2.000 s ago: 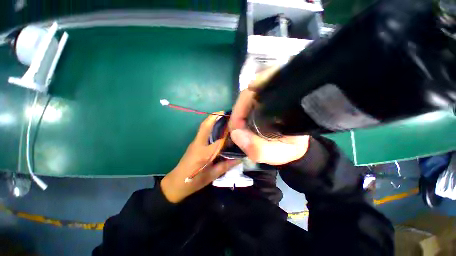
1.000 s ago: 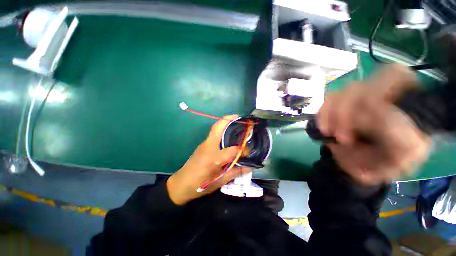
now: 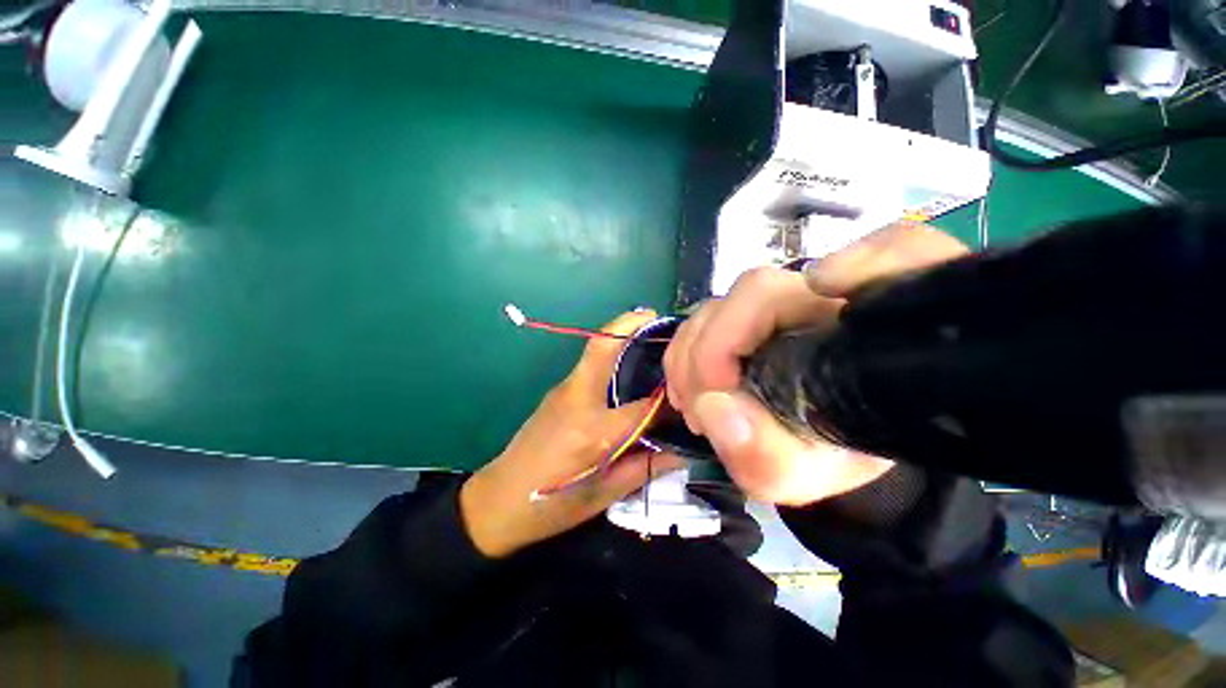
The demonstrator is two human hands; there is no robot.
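My left hand (image 3: 545,464) holds the white camera housing at the bench's near edge, its open end facing up and its white base (image 3: 664,508) below. The black inner part (image 3: 641,366) shows partly inside the rim. A red wire with a white plug (image 3: 515,316) sticks out left; red and yellow wires (image 3: 621,448) hang over my left hand. My right hand (image 3: 773,390) grips the thick black electric screwdriver (image 3: 995,363) by its lower end, over the housing. The driver tip and the right part of the opening are hidden behind my right hand.
A white-and-black screw feeder (image 3: 861,168) stands just beyond my right hand. A white camera unit with bracket (image 3: 94,101) lies at the far left, its white cable (image 3: 65,356) running to the near edge. Another white unit (image 3: 1143,67) is at the far right. A black cord (image 3: 1076,155) runs beside the feeder.
A second ago my right hand was blurred, right of the housing; now it is over the housing with the screwdriver in plain view. My left hand still holds the housing.
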